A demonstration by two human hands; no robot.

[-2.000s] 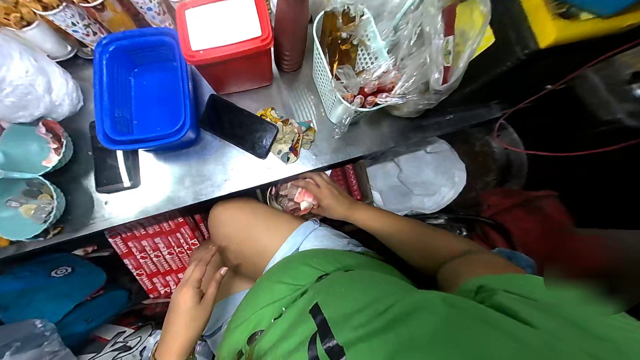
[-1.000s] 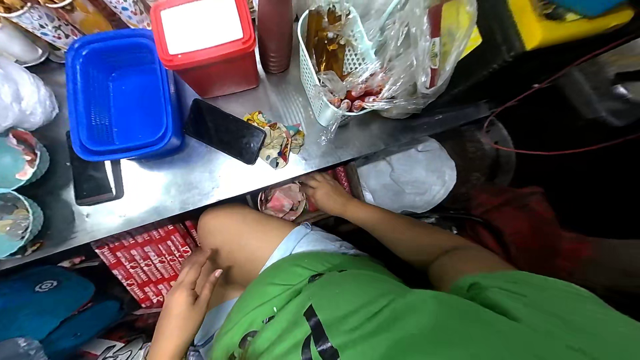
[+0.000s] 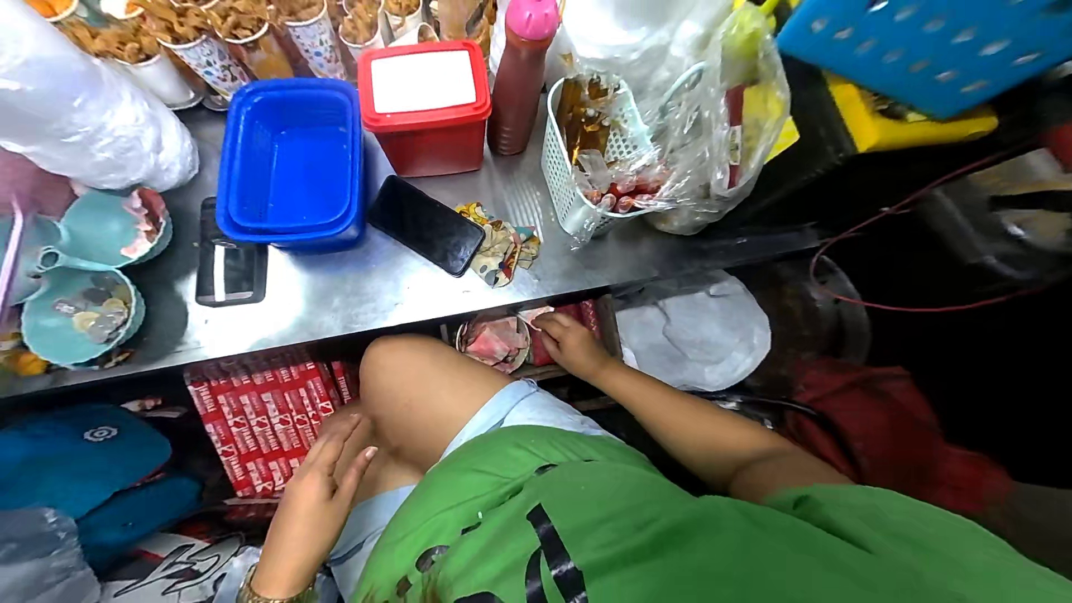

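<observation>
In the head view my right hand (image 3: 574, 339) reaches into an open drawer under the steel counter. Its thumb and fingers pinch a small pale pink slip of paper, apparently a banknote (image 3: 536, 316). Just left of it in the drawer is a round tub (image 3: 496, 342) of folded, reddish banknotes. A red packet lies behind the fingers, partly hidden. My left hand (image 3: 331, 477), with a watch at its wrist, is beside my knee, fingers apart and nothing held.
On the steel counter (image 3: 335, 293) are a blue tub (image 3: 291, 159), a red lidded tub (image 3: 427, 109), a phone (image 3: 427, 224), a crumpled patterned cloth or wrapper (image 3: 504, 247), a sauce bottle (image 3: 521, 84), a plastic basket (image 3: 578, 184) and teal bowls with coins (image 3: 84, 314). Filled paper cups stand behind.
My right hand has moved from over the tub of notes to its right side, now with a slip between the fingers. My left hand has stayed beside the knee.
</observation>
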